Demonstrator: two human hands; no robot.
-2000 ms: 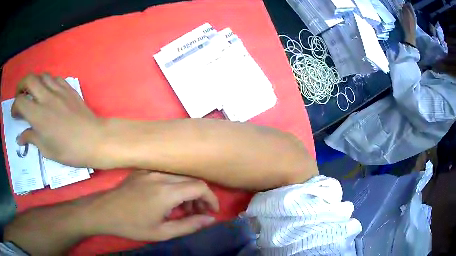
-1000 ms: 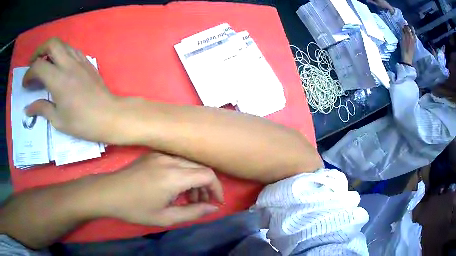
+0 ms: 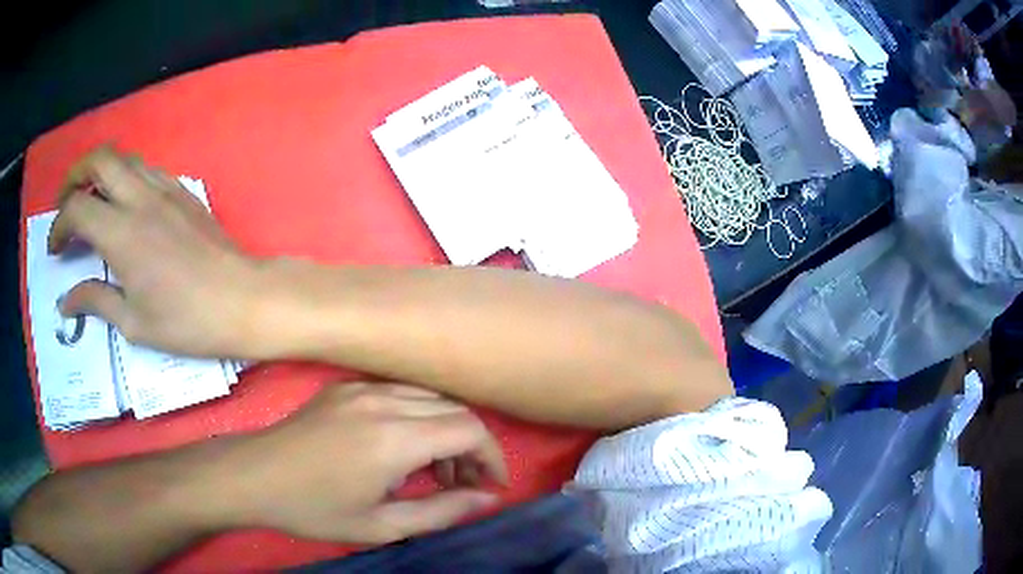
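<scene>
Two side-by-side stacks of white user manuals (image 3: 76,387) lie at the left of the red mat; a dark ring picture shows on the left stack. My right hand (image 3: 151,264) rests over both stacks, palm down, fingers spread and slightly bent, covering their upper middle. My left hand (image 3: 381,460) is over the mat near its front edge, below my right forearm, loosely curled with nothing visible in it. White printed cards (image 3: 516,174) with a grey header bar lie overlapped on the mat's upper right part.
The red mat (image 3: 303,146) lies on a dark bench. Pale rubber bands (image 3: 718,179) are heaped beside its right edge. Bundled leaflets (image 3: 785,118) lie beyond them. Another person's pale sleeve (image 3: 942,191) is at the right. Silvery plastic bags (image 3: 886,482) are at the lower right.
The view has tilted, so the mat and papers sit lower than one second ago. My hands stay nearly still over the same places. The other person's hand near the leaflets has moved away.
</scene>
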